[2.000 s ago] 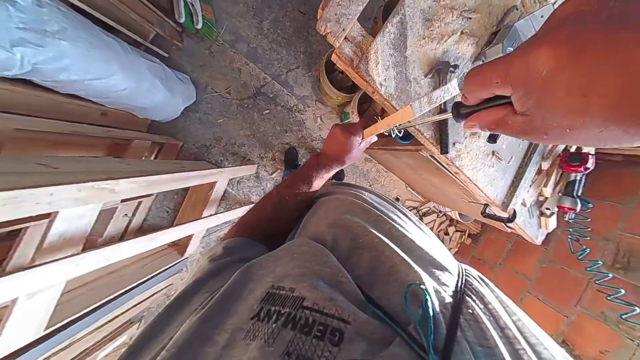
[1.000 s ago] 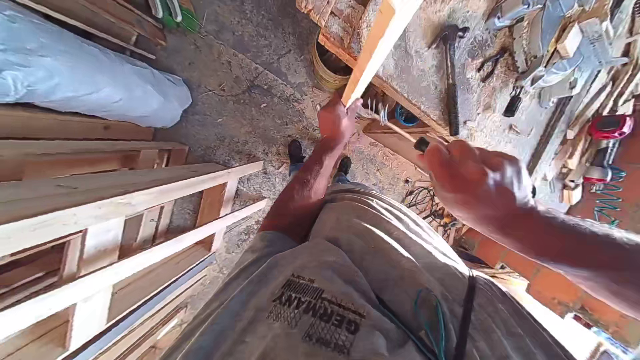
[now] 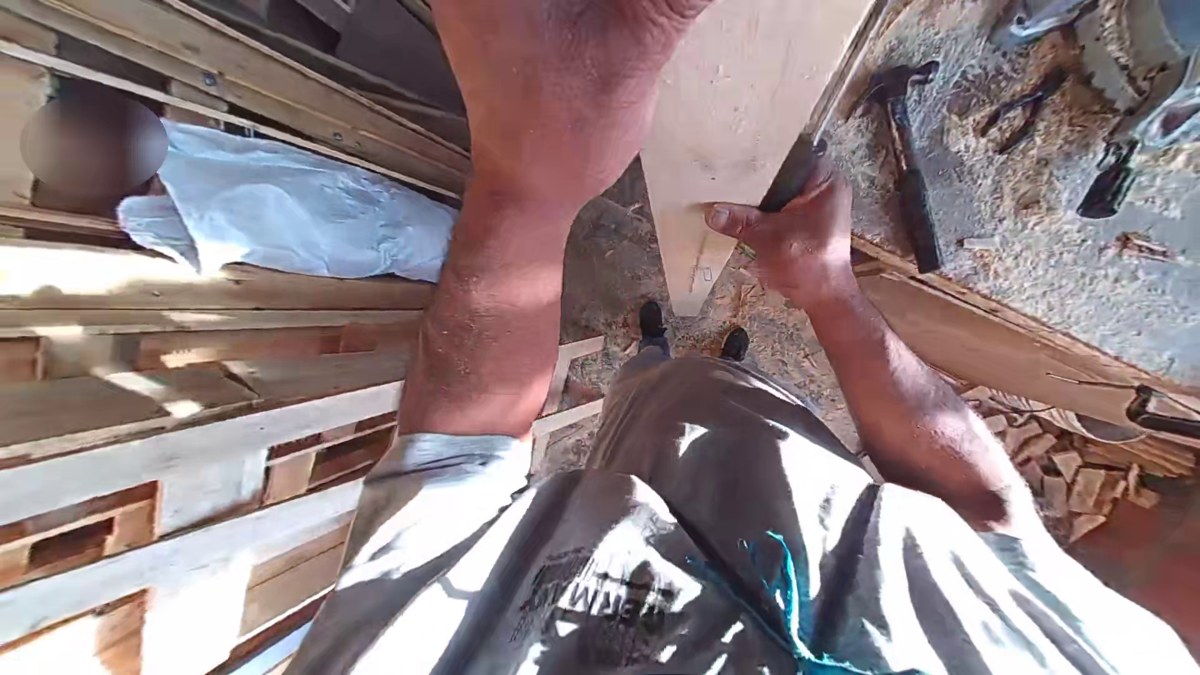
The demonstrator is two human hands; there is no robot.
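Note:
A pale wooden board [image 3: 741,112] with a tapered lower end runs down from the upper edge of the view. My right hand [image 3: 797,234] is closed around the black handle of a tool [image 3: 792,173] with a long metal shaft, and its thumb presses on the board's face. The shaft lies along the board's right edge. Large and close to the camera, my left hand [image 3: 572,75] is at the top, left of the board; its fingers are out of view, so its grip is hidden. A claw hammer [image 3: 909,169] lies on the workbench to the right.
Pliers [image 3: 1022,112], a black-handled tool [image 3: 1109,178] and wood shavings lie on the workbench [image 3: 1059,281]. Wooden frames [image 3: 206,478] and a white wrapped bundle [image 3: 300,206] are at left. Offcuts [image 3: 1078,478] are piled low at right, beside a clamp [image 3: 1162,412].
My left hand has moved up from the board's lower end. My right hand has come to the board's right edge with the tool. The view has shifted.

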